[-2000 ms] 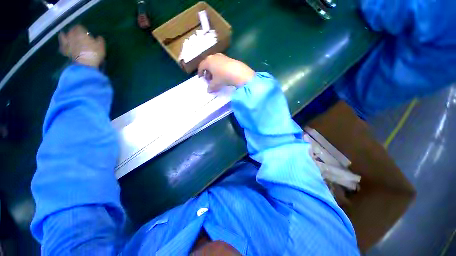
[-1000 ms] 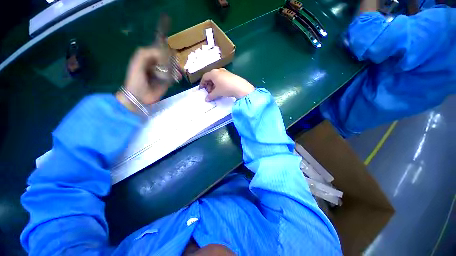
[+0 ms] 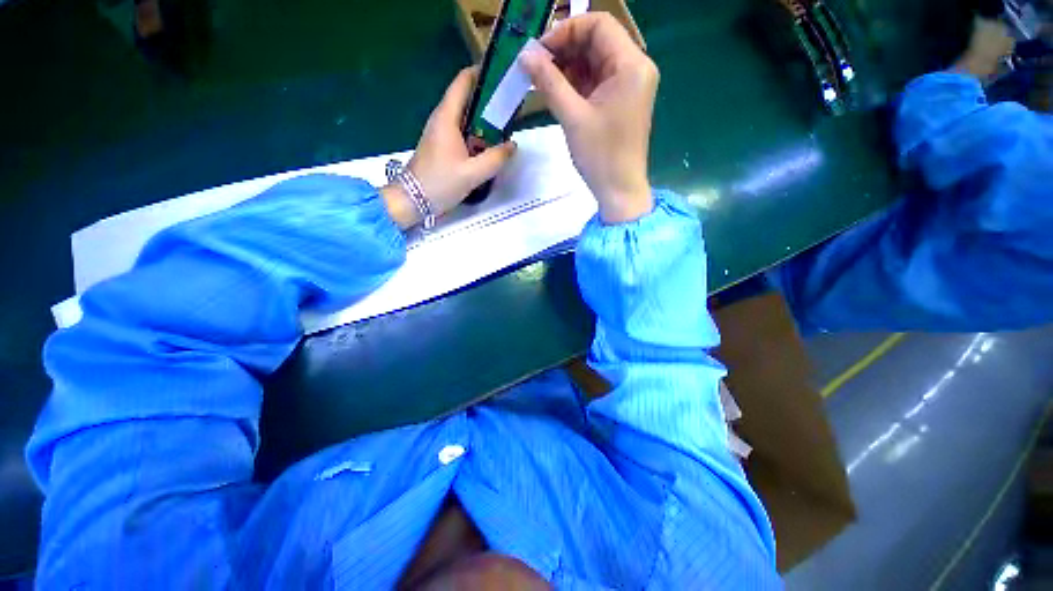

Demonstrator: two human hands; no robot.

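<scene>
My left hand [image 3: 456, 150] holds a narrow black device unit [image 3: 516, 35] with a green face, tilted up above the sheets. My right hand [image 3: 600, 92] pinches a small white label [image 3: 506, 95] between thumb and finger, over the unit's green face. Whether the label touches the face all along cannot be told. White label sheets [image 3: 462, 256] lie on the bench below both hands.
A small brown box [image 3: 629, 23] stands behind my right hand, mostly hidden. Grouped black units [image 3: 822, 52] lie at the upper right, another dark unit [image 3: 150, 23] at the upper left. A large carton [image 3: 797, 450] is beside the bench. A co-worker's blue sleeve [image 3: 981, 196] is at the right.
My left hand has brought the unit in over the sheets and it now shows clearly. My right hand has risen from the sheets' edge with a white label. The view has shifted.
</scene>
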